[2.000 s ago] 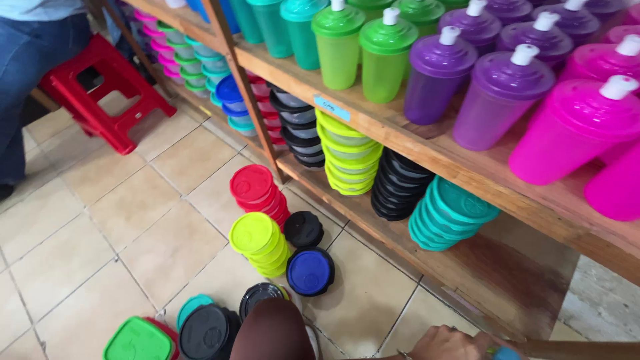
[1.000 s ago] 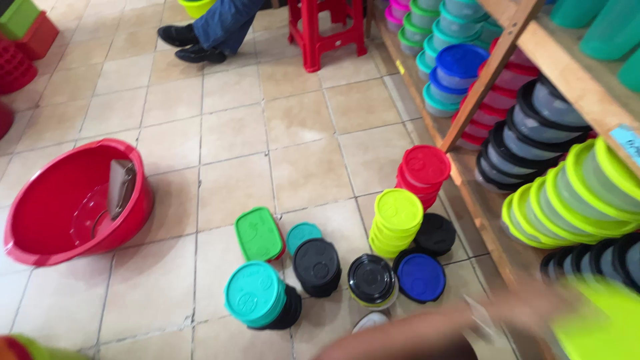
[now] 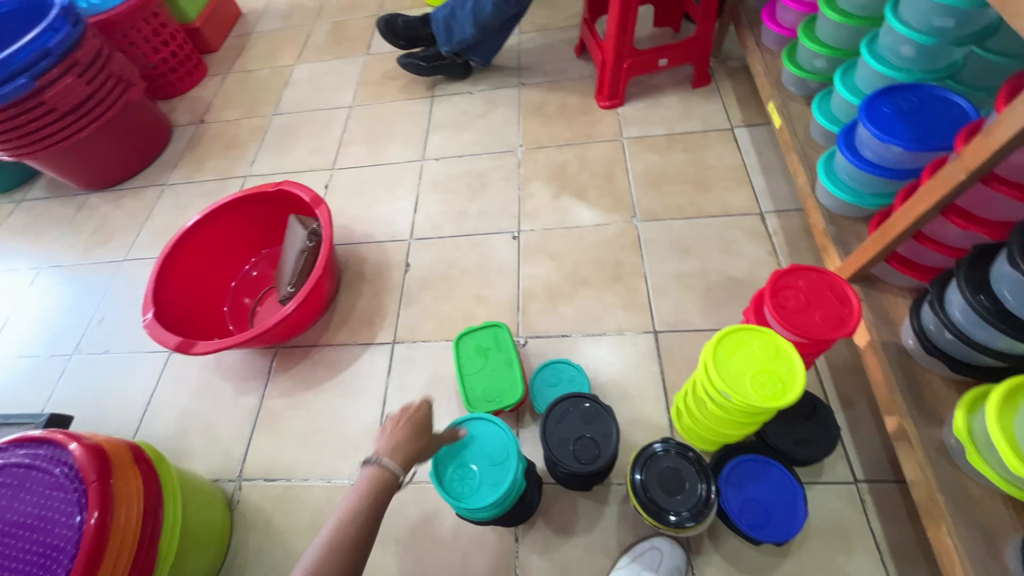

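Note:
My left hand (image 3: 412, 436) reaches in from the bottom, palm down, thumb at the left edge of a stack of round teal plastic lids (image 3: 476, 464). It holds nothing, and whether the thumb touches is unclear. Black lids show beneath the teal ones. Close by are a rectangular green lid (image 3: 490, 366), a small teal lid (image 3: 560, 386) and a black-lidded stack (image 3: 580, 436). Farther right stand a clear container with black lid (image 3: 672, 484), a blue lid (image 3: 762, 498), a lime stack (image 3: 756, 368), a red stack (image 3: 812, 302) and a black lid (image 3: 800, 428). My right hand is out of view.
A red plastic basin (image 3: 188, 280) holds a brown zippered wallet (image 3: 298, 260). Stacked tubs (image 3: 96, 136) and colored buckets (image 3: 192, 512) stand left. A wooden shelf (image 3: 888, 384) with lidded containers runs along the right. A seated person's shoes (image 3: 432, 62) and a red stool (image 3: 648, 56) are behind.
The view has swung left. One second ago a blurred arm stretched right near something lime; now my left hand is at the teal lids. The stacks on the floor look unchanged since then.

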